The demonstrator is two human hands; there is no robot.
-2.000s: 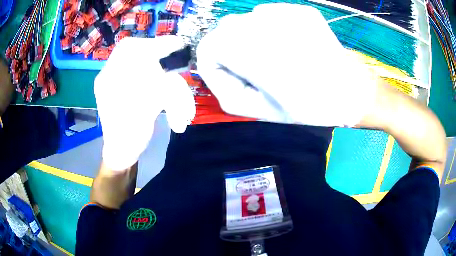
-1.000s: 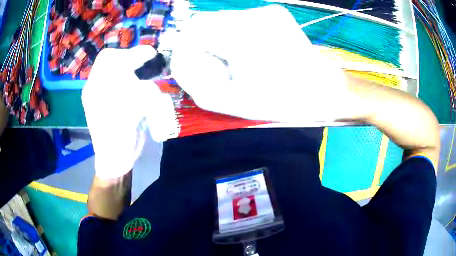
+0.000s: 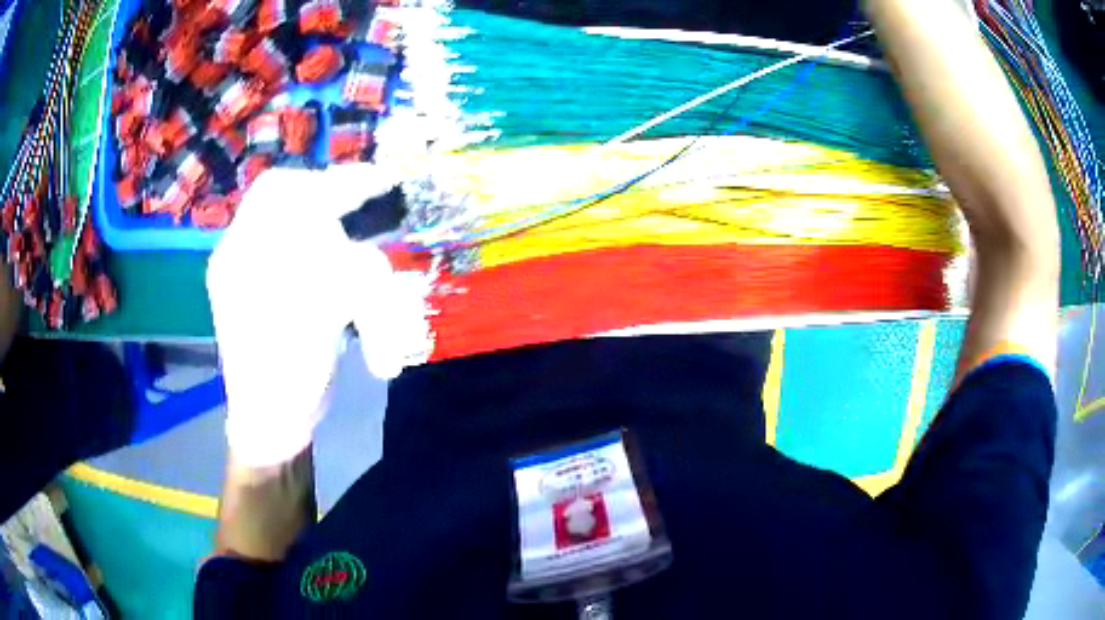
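My left hand (image 3: 285, 291), in an overexposed white glove, holds a connector housing (image 3: 376, 214) between thumb and fingertips. Its dark part shows; a red part shows below. A thin blue wire (image 3: 624, 188) and a pale wire (image 3: 715, 97) run over the bundles; whether they enter the housing cannot be told. My right hand is out of the picture past the top edge; only the forearm (image 3: 1000, 170) shows. Red wires (image 3: 703, 285) lie nearest my body, then yellow wires (image 3: 836, 206), then green wires (image 3: 545, 85), with whitish terminals at their left ends.
A blue parts bin (image 3: 164, 233) heaped with red-and-black connectors stands upper left. Multicoloured harnesses (image 3: 55, 260) lie at the far left, and another wire bundle (image 3: 1048, 109) at the far right. Black wires (image 3: 679, 12) lie at the top. A person's dark sleeve (image 3: 67, 406) shows at the left.
My right hand has left the connector and moved up and right out of the picture, uncovering the wire bundles. My left hand still holds the connector, slightly lower in view.
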